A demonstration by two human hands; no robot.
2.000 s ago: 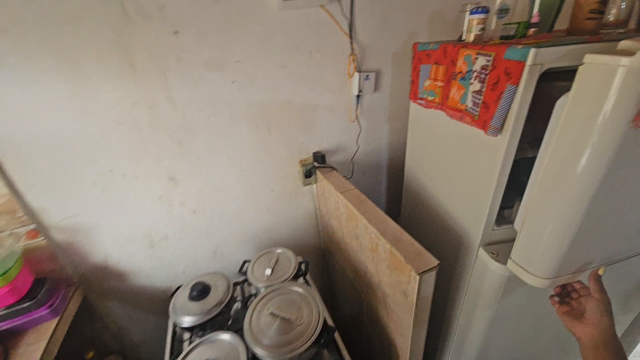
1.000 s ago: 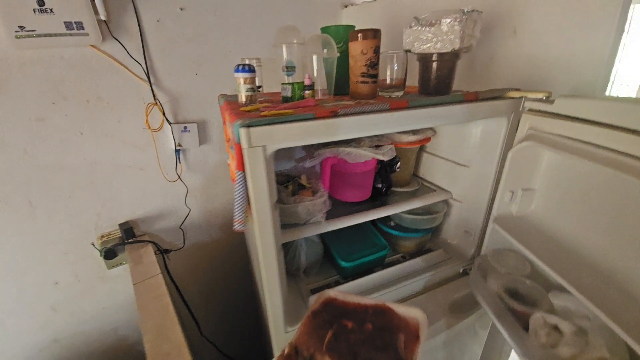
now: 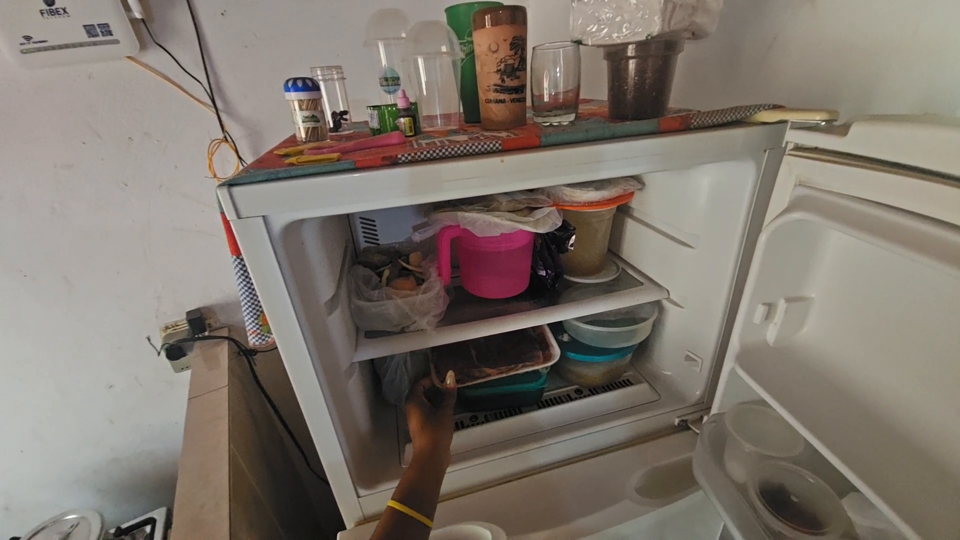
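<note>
Inside the open upper compartment of a refrigerator, my left hand (image 3: 431, 405) grips the front left corner of a shallow white-rimmed tray (image 3: 499, 354) with dark reddish-brown contents. Its thumb shows at the rim; the other fingers are mostly hidden. A yellow band circles the wrist. The tray lies over a teal container (image 3: 510, 391) on the lower level, under the wire-free shelf (image 3: 510, 322). To its left is a greyish plastic bag (image 3: 401, 375); to its right, a clear bowl (image 3: 611, 328) sits over a blue-rimmed bowl (image 3: 596, 364). My right hand is out of view.
The shelf holds a pink jug (image 3: 495, 262), a bag of scraps (image 3: 397, 296) and an orange-rimmed container (image 3: 589, 240). Cups and a glass (image 3: 555, 82) stand on top. The open door (image 3: 862, 300) is at right; a tiled partition (image 3: 202, 435) stands left.
The tray has moved from the foreground into the compartment, over the teal container. The door was nearly closed two seconds ago, with a hand at its lower edge; it now stands wide open.
</note>
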